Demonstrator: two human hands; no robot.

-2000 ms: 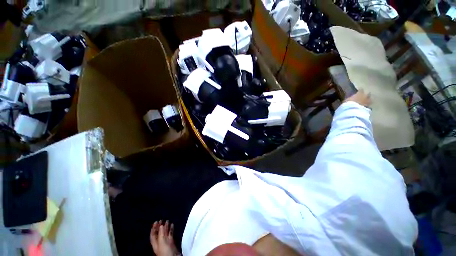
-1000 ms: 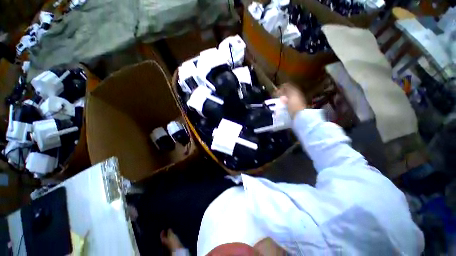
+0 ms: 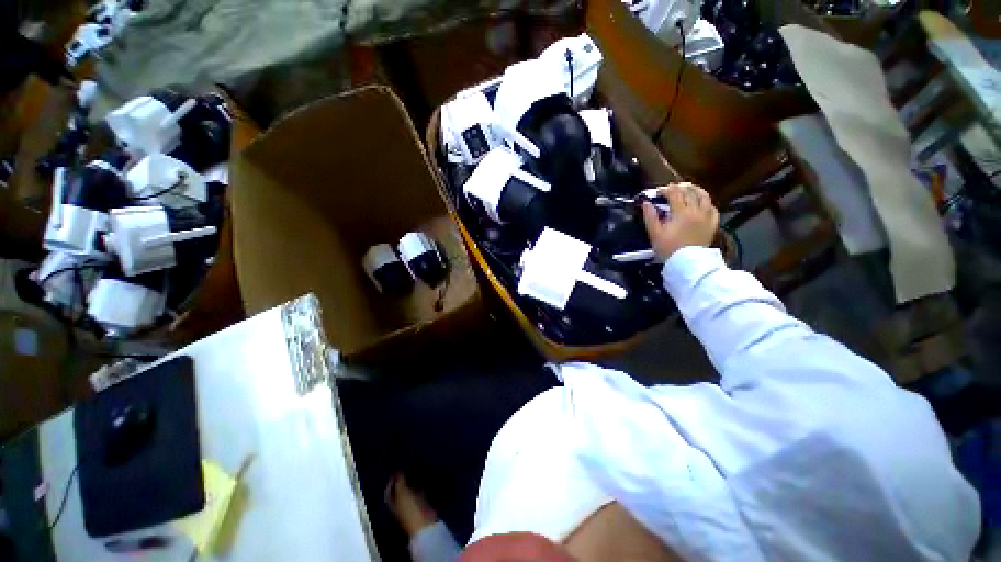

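Observation:
My right hand (image 3: 684, 220) is at the right side of a full carton (image 3: 499, 288). Its fingers are closed around the white part of a PTZ security camera (image 3: 626, 228), mostly covering it. Other white-and-black cameras (image 3: 552, 267) lie heaped in the same carton, some with flat white antennas. My left hand (image 3: 406, 503) hangs low beside the bench, small and dark, partly cut off from clear view; its fingers and any grip cannot be made out.
An open carton (image 3: 313, 165) with two cameras (image 3: 420, 257) at its bottom stands left of the full one. Another heap of cameras (image 3: 143, 236) is farther left. The bench (image 3: 280, 439) holds a mouse pad (image 3: 165, 483), black mouse (image 3: 130, 426) and yellow notes (image 3: 217, 507). Cardboard (image 3: 878, 143) lies right.
My right hand has moved left from the cardboard to the full carton and closed on a camera at its right side. My left hand stays low. The view has shifted.

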